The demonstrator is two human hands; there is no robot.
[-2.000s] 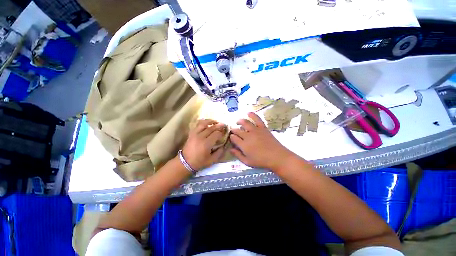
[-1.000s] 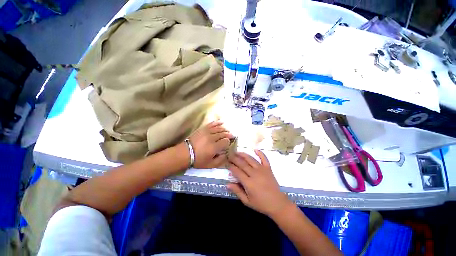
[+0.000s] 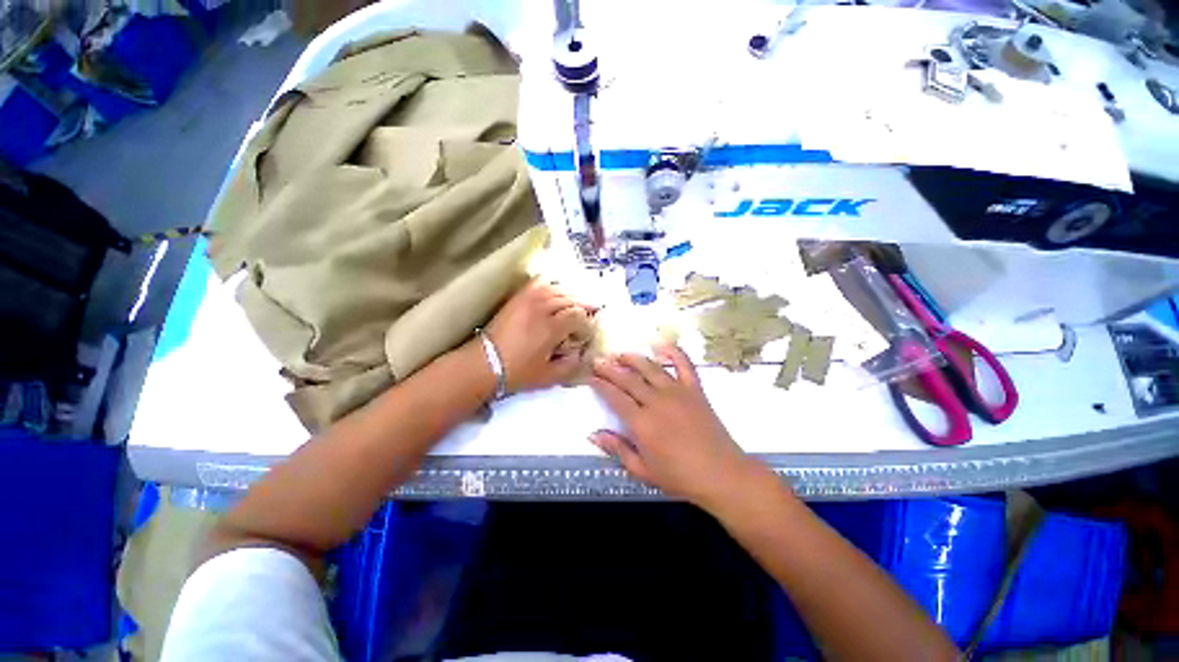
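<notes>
Khaki garment panels (image 3: 375, 220) lie heaped left of the needle on the white table. My left hand (image 3: 537, 339), with a bracelet at the wrist, has its fingers curled on the khaki cloth edge just in front of the presser foot area. My right hand (image 3: 657, 420) lies palm down beside it, fingertips at the cloth edge, fingers a little apart. Glare and my fingers hide the cloth under the needle. The sewing machine head (image 3: 724, 194) stands over the work. Small khaki pieces (image 3: 737, 326) lie in a loose pile right of the needle.
Pink and dark scissors (image 3: 954, 388) lie on the right, with a clear plastic sleeve (image 3: 892, 349) over the blades. A measuring strip (image 3: 582, 480) runs along the front edge. Blue bins (image 3: 950, 569) stand below. Small metal parts (image 3: 1009, 52) lie on top of the machine.
The view has shifted between frames. My hands stay close together at the cloth edge; my right hand has turned flatter and its wrist sits nearer the table's front edge than two seconds ago.
</notes>
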